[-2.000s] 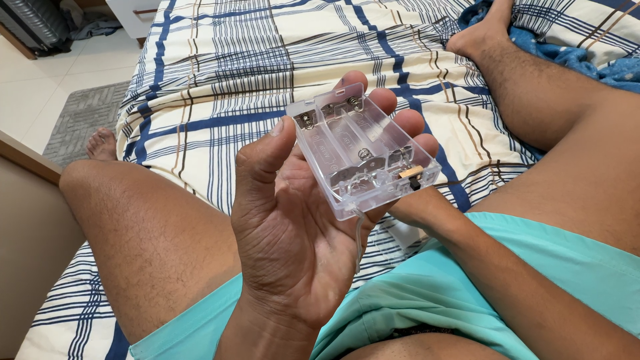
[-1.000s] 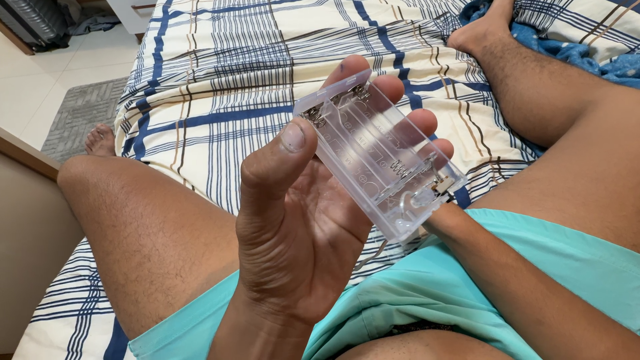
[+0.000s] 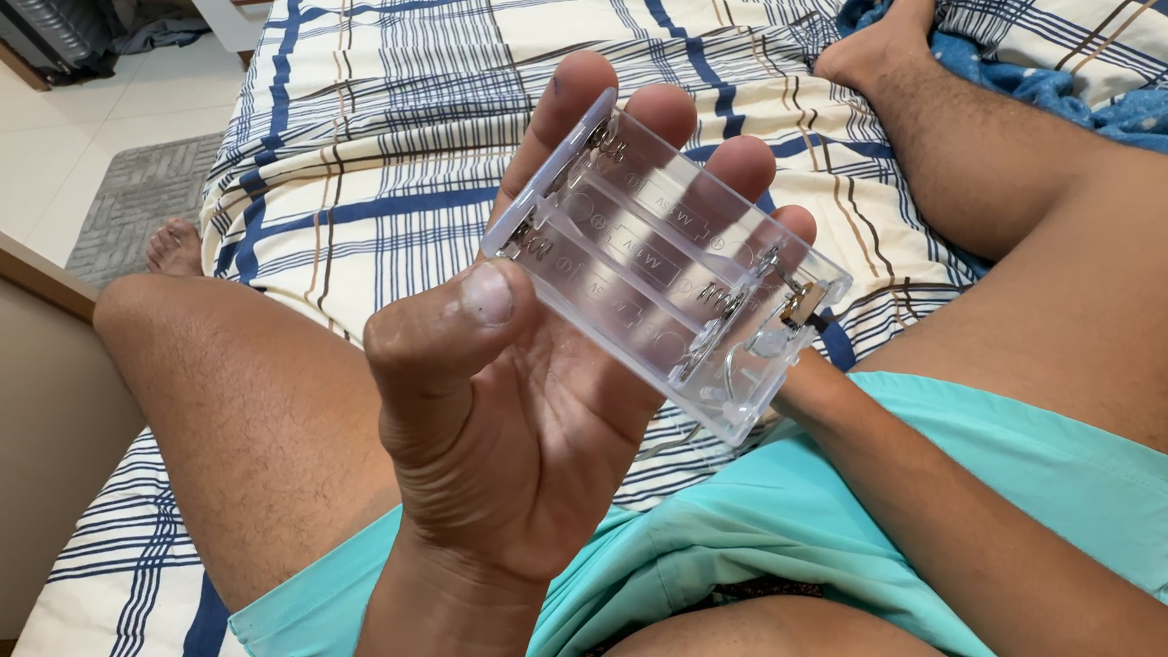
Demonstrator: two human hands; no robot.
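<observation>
My left hand holds a clear plastic AA battery holder tilted in front of me, its thumb on the near left edge and its fingers behind the back. No batteries sit in the slots. Metal springs and contacts show at both ends, and a small slide switch sits at the right end. A thin wire runs out below the holder. Of my right arm only the forearm shows, reaching behind the holder's lower right corner; my right hand is hidden there.
I sit on a bed with a plaid sheet, my bare legs spread to either side. A blue blanket lies at the upper right. On the tiled floor at the left are a grey mat and a dark suitcase.
The battery holder has turned in my left hand, its switch end swinging down and to the right. My right forearm stays low behind it.
</observation>
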